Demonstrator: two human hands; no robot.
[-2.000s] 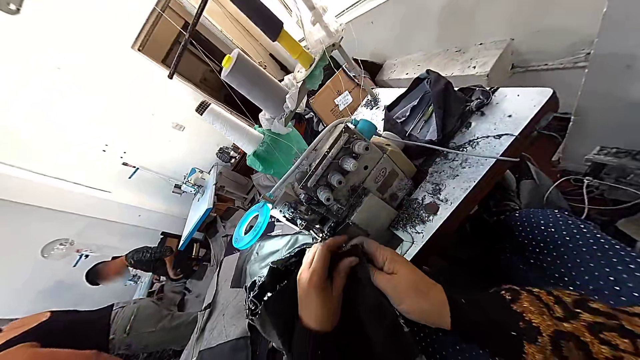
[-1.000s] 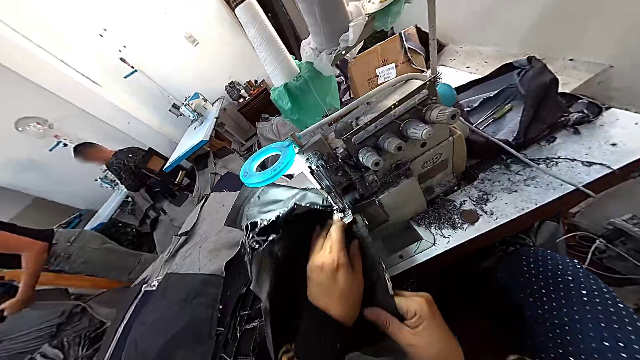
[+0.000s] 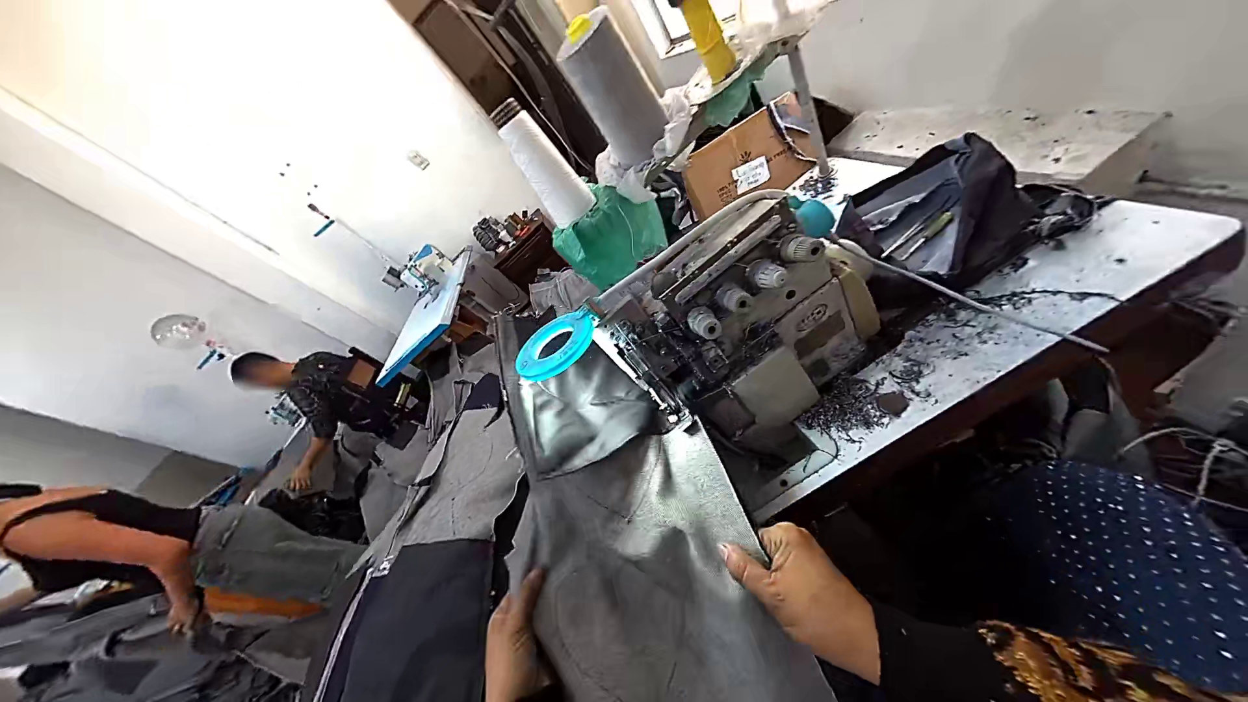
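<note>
A long dark grey fabric panel point(image 3: 634, 546) runs from the presser foot area of an overlock sewing machine point(image 3: 760, 331) down toward me. My right hand point(image 3: 814, 595) grips its right edge, thumb on top and fingers underneath. At the panel's left edge is my left hand point(image 3: 515, 639), its thumb side showing and part of it hidden by the cloth and the frame's bottom. A bright blue ring point(image 3: 556, 347) lies over the fabric just left of the machine head. White tension dials point(image 3: 767, 274) line the machine's front.
Thread lint point(image 3: 858, 405) litters the white machine table point(image 3: 1102, 283), where dark cloth point(image 3: 955, 205) holds small tools. Thread cones point(image 3: 546, 166), a green plastic bag point(image 3: 609, 234) and a cardboard box point(image 3: 746, 156) stand behind. Piled fabric point(image 3: 429, 507) lies left. Two people point(image 3: 336, 390) work farther left.
The dark bunched cloth that my hands held close to the machine is now a panel spread smooth below it. Both hands are apart and farther from the machine head.
</note>
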